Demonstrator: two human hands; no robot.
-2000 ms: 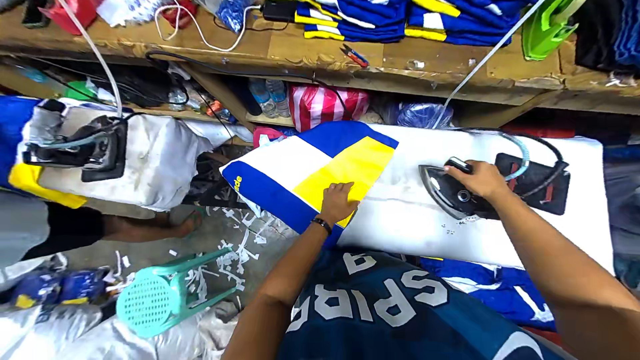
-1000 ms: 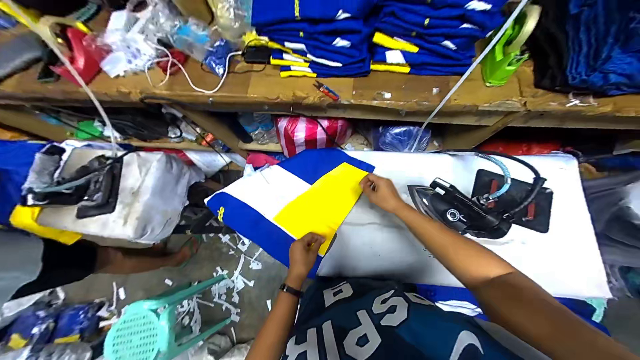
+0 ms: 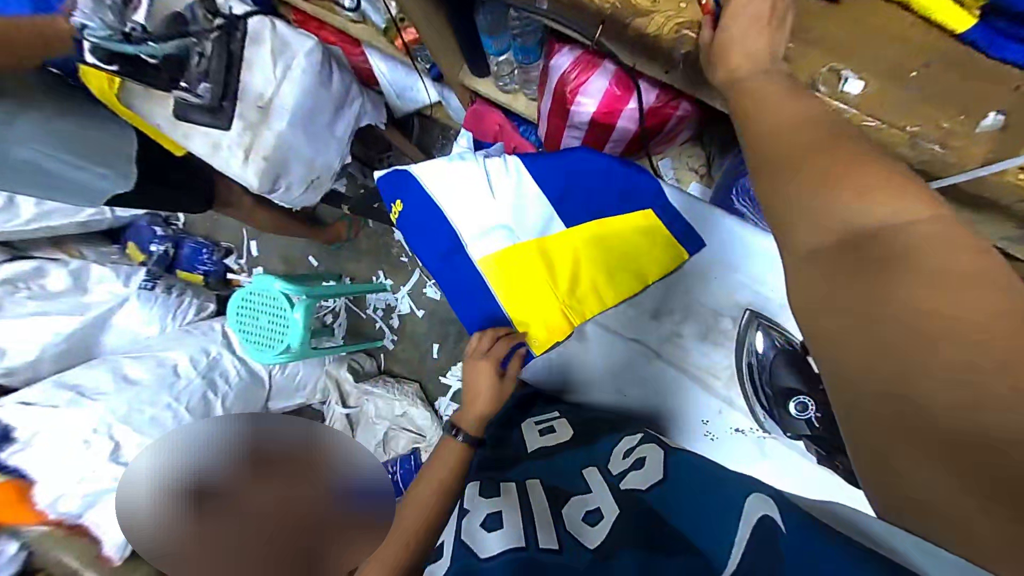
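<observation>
A blue, white and yellow garment [image 3: 592, 264] lies folded on the white padded ironing surface [image 3: 680, 320], its left part reaching past the edge. My left hand [image 3: 490, 372] has its fingers closed on the garment's lower corner, where blue cloth shows between fingers and thumb. Up at the top edge of the view, my right hand [image 3: 748, 44] is over the wooden bench, its fingertips at a small red-orange thing; the frame cuts them off, so the hold is unclear. A black electric iron [image 3: 788, 400] stands on the padding, partly behind my right forearm.
A green plastic stool [image 3: 268, 320] and white scraps are on the floor at left. Another person's leg [image 3: 264, 212] is beside a second padded surface [image 3: 304, 104] with an iron. White sacks [image 3: 144, 376] lie lower left. A red-striped bag [image 3: 600, 96] is under the wooden bench [image 3: 880, 72].
My right hand has gone from the garment's right edge up to the bench. My left hand is now at the garment's lower corner. The view has shifted strongly.
</observation>
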